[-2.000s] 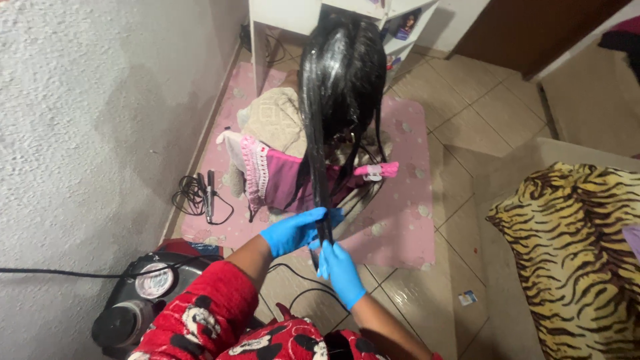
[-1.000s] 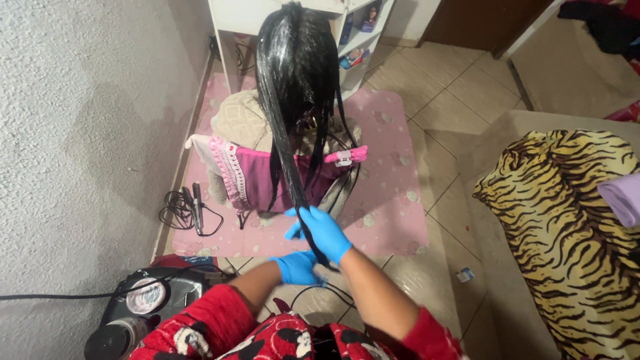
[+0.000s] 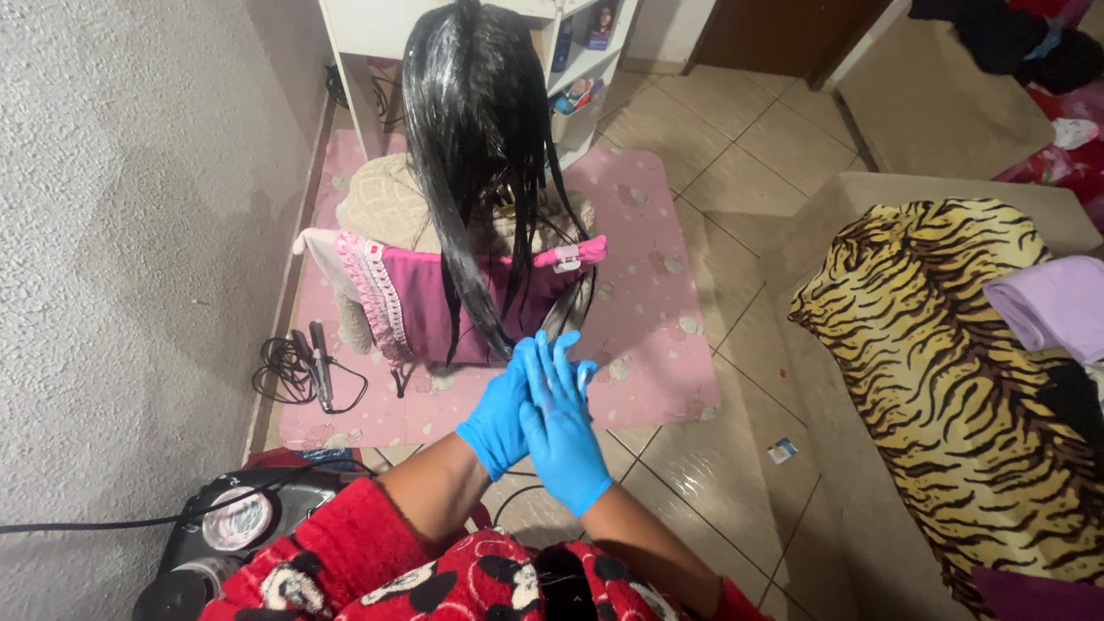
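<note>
Both hands wear blue gloves and meet in front of the lower ends of a seated person's long, dark, wet-looking hair. My left hand lies against my right hand, palms together; the right hand's fingers are extended, with some whitish product on them. No lock is plainly gripped, though the hair tips hang just beyond my left fingertips. Behind the person, a magenta cloth with pink lace trim covers the seat back, with a pink hair clip or band at its right corner.
A flat iron with coiled cord lies on the pink mat. At lower left, an open tub sits on a black surface beside a dark-lidded jar. White shelves stand ahead; a tiger-print blanket covers furniture at right.
The long lock that my hands held hangs free of my right hand now. My hands have come together, palm to palm, below the hair ends.
</note>
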